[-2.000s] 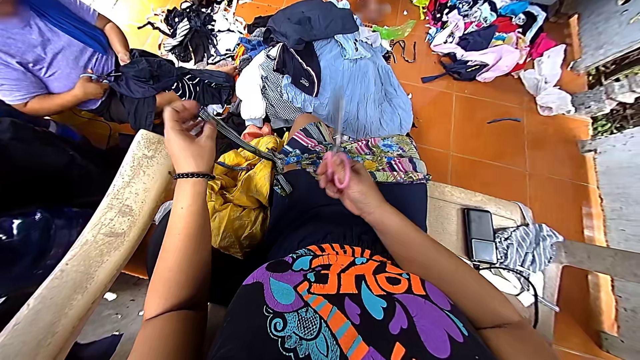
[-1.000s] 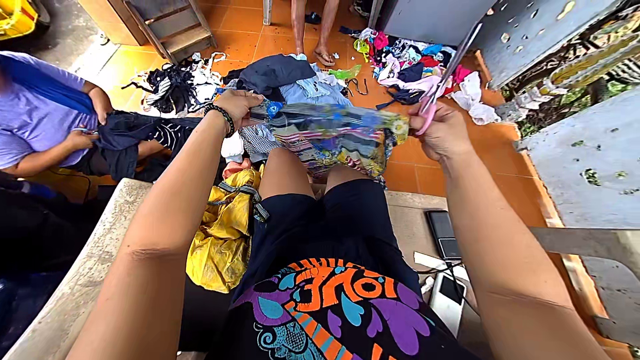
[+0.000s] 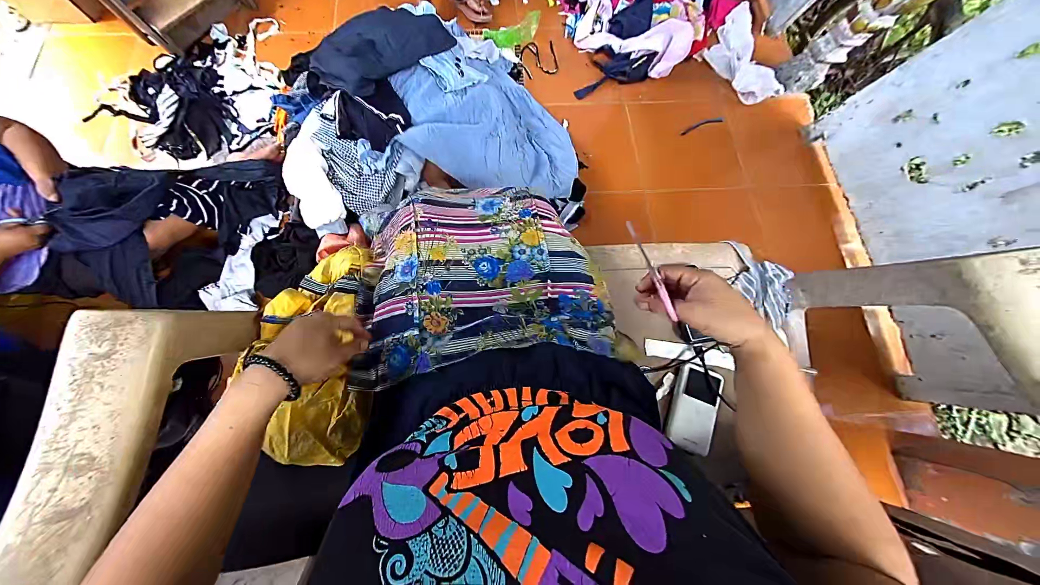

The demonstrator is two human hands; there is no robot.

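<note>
A striped, flower-printed fabric piece (image 3: 496, 284) lies spread over my lap. My left hand (image 3: 317, 345) is at its left edge, beside a yellow cloth (image 3: 313, 422); the fingers are bent and blurred, and whether they pinch the fabric is unclear. To the right of the fabric, my right hand (image 3: 699, 302) holds pink-handled scissors (image 3: 662, 292) with the blades pointing up and away from me. Light blue cloth (image 3: 487, 122) and a dark garment (image 3: 378, 49) are heaped just past my knees.
Plastic chair armrests (image 3: 93, 390) flank me. A white power bank (image 3: 693, 406) with cables lies on the seat at right. At left, another person's hands (image 3: 24, 231) hold dark cloth (image 3: 110, 199). Black and white scraps (image 3: 191, 106) and a colourful clothes pile (image 3: 642, 32) lie on the tiled floor.
The printed fabric, held up between my hands one second ago, now lies flat on my lap. My hands have come down and apart, the scissors still in the right. The view has tilted down.
</note>
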